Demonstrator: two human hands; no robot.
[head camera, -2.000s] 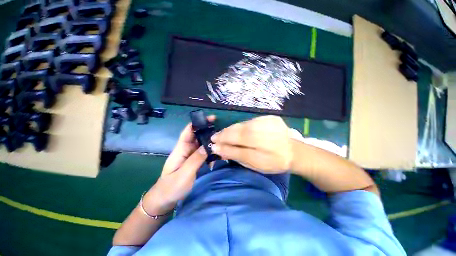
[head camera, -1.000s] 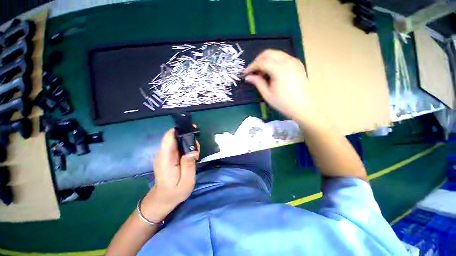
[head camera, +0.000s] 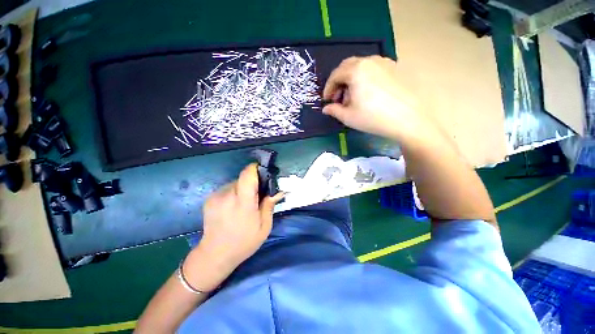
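My left hand holds a black plastic housing upright near the bench's front edge. My right hand is at the right side of the pin pile, over the black parts mat. Its thumb and fingertips are pinched close together; whether a pin is between them cannot be told. The silvery metal pins lie in a large loose pile, with a few strays at its left. Small black end parts lie scattered left of the mat.
Black bodies stand on a cardboard sheet at the far left. Another cardboard sheet lies right of the mat, with black parts at its top. Torn white covering lies at the bench edge. Blue crates stand at lower right.
My right hand left the housing, went to the pins and now sits at the pile's right edge. My left hand has turned the housing. The view has shifted right.
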